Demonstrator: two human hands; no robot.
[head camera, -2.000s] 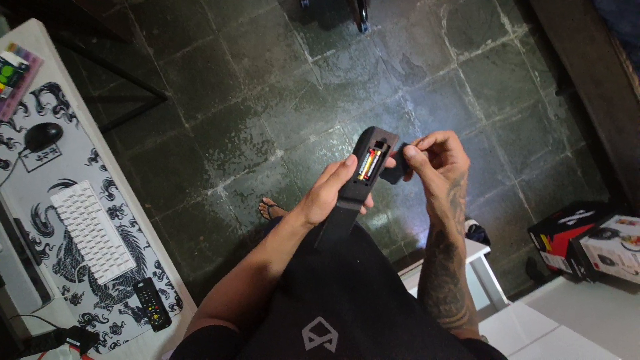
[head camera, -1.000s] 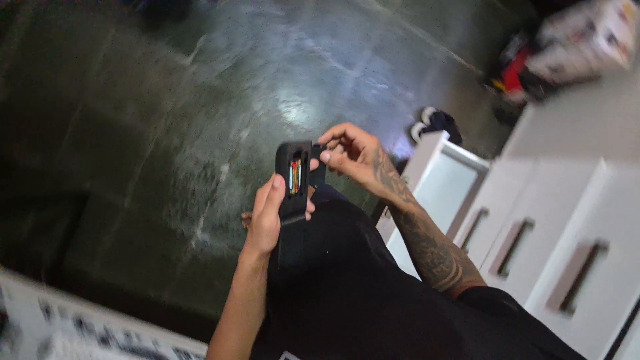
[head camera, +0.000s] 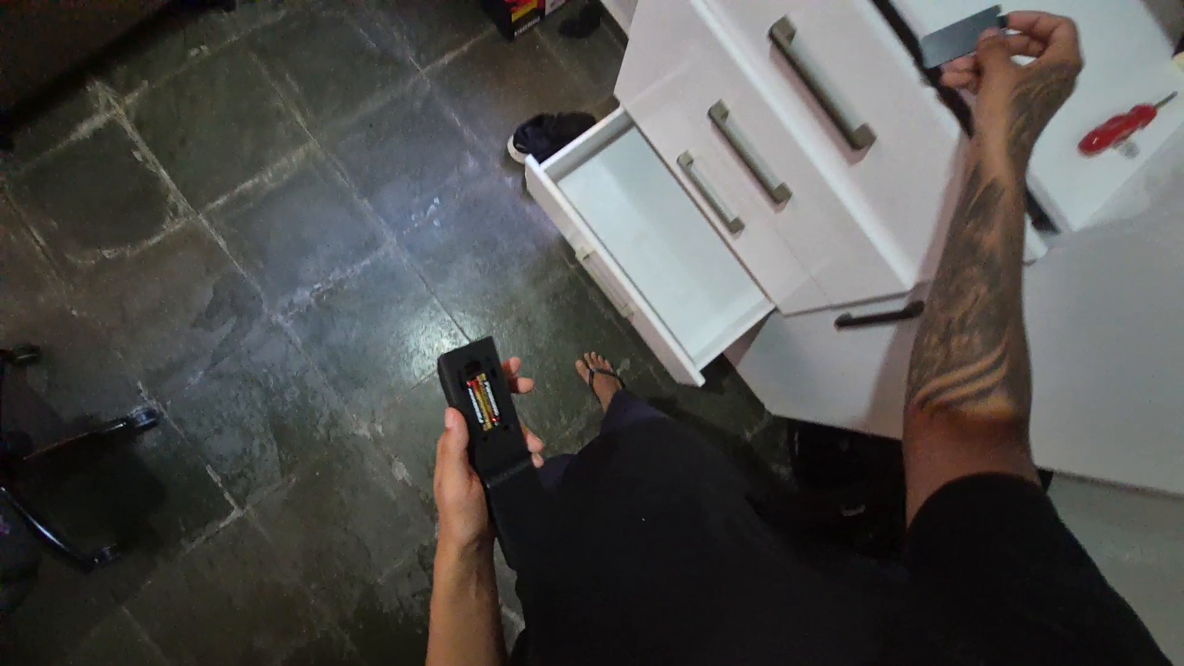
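Note:
A black handheld device (head camera: 507, 455), its battery compartment uncovered, rests in my left hand (head camera: 462, 481), thumb on one side and fingertips showing on the other. Two batteries (head camera: 483, 401) lie side by side in that compartment. At the upper right, my right hand (head camera: 1022, 65) pinches a flat dark grey cover (head camera: 962, 37) between thumb and fingers, above the white furniture top. Below and to the right of that hand, a red-handled tool (head camera: 1119, 129) with a thin metal shaft lies on the white surface; its exact kind is unclear.
An open white drawer (head camera: 652, 236) juts over the stone tile floor (head camera: 305, 231), below closed drawers with metal handles (head camera: 821, 83). A dark shoe (head camera: 550, 136) is behind it. Chair legs (head camera: 92, 435) stand at the left, and a dark box (head camera: 518, 14) sits at the top.
My right hand has moved away from the device to above the white furniture, carrying the cover. My left hand still holds the device. The view has turned strongly toward the drawers.

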